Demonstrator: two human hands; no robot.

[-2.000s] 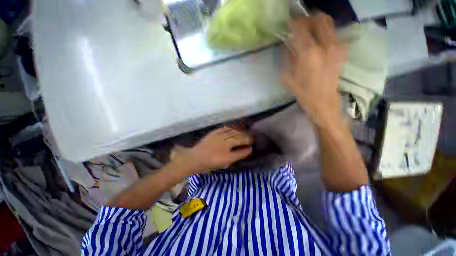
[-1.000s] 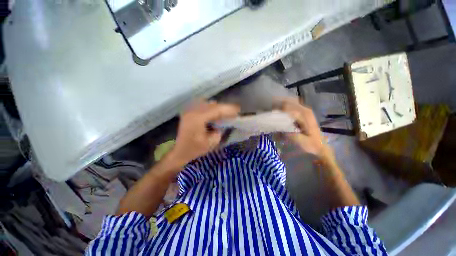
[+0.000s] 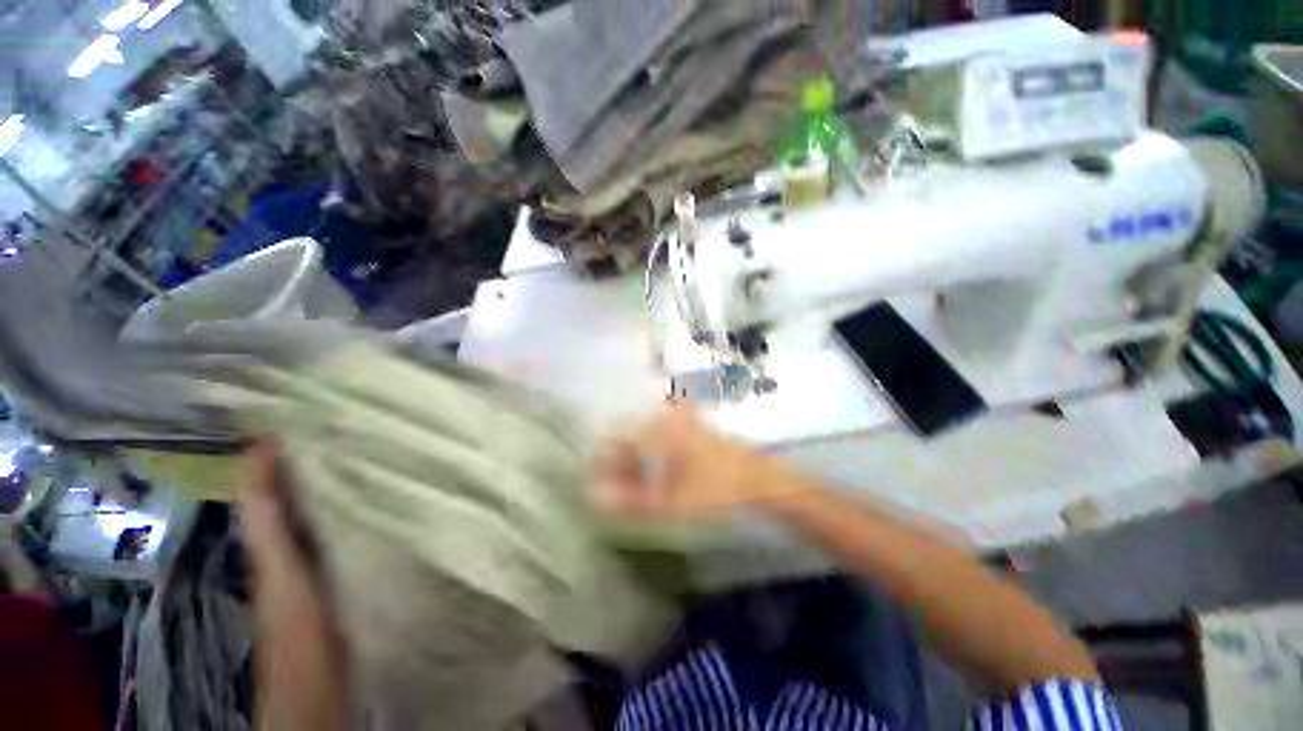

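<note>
A large taupe garment piece [image 3: 429, 500] with pale green parts hangs blurred in front of me, left of the sewing machine [image 3: 929, 236]. My left hand [image 3: 272, 493] is at its left side, partly hidden by the cloth; its fingers are not clear. My right hand [image 3: 665, 464] is at the cloth's right edge, fingers bent together on it, just in front of the needle area. The cloth is off the needle.
A black smartphone [image 3: 910, 369] lies right of the needle. A green bottle [image 3: 817, 136] and taupe cloth heaps [image 3: 629, 86] are behind the machine. Dark green scissors handles [image 3: 1226, 350] lie far right. A white bin [image 3: 243, 293] stands at left. A stool corner [image 3: 1257, 664] shows lower right.
The view has swung up and left to show the machine. The small pale piece between my hands is no longer seen; my hands are now apart at a large cloth.
</note>
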